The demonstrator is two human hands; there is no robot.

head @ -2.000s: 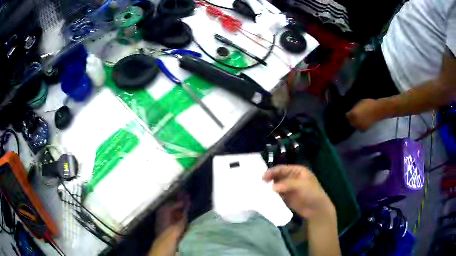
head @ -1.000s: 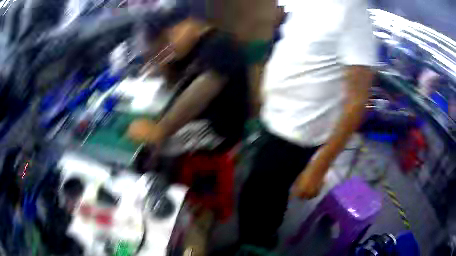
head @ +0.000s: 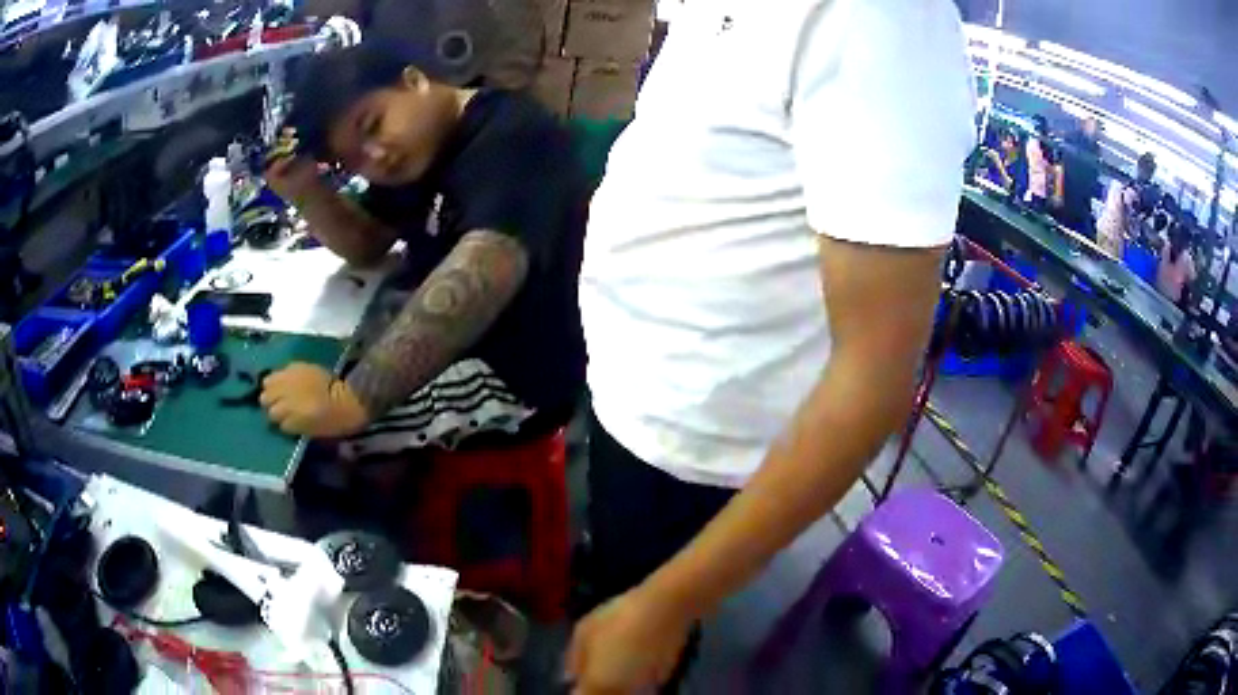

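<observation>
Neither of my hands is in view. Nearest in front of me is the far end of the white-topped bench [head: 163, 516] at the lower left. Two round black ear cups with ringed centres, one [head: 390, 625] near the bench corner and one [head: 359, 558] just behind it, lie there. A black ear pad [head: 128, 570] lies farther left. A white object [head: 306, 604] of unclear kind stands beside the cups, with a dark cord by it. A tangle of red wire [head: 204, 661] is at the bottom edge.
A person in a white shirt [head: 760, 245] stands close in front. Another person in black [head: 530, 190] sits on a red stool [head: 509, 489] at a green-topped bench [head: 258, 441]. A purple stool [head: 930, 550] and a blue bin [head: 1086, 665] are at right. Long work lines recede behind.
My view has swung up and away from my bench, so my hands and the white card have left the picture. The seated person and the far workshop now show clearly.
</observation>
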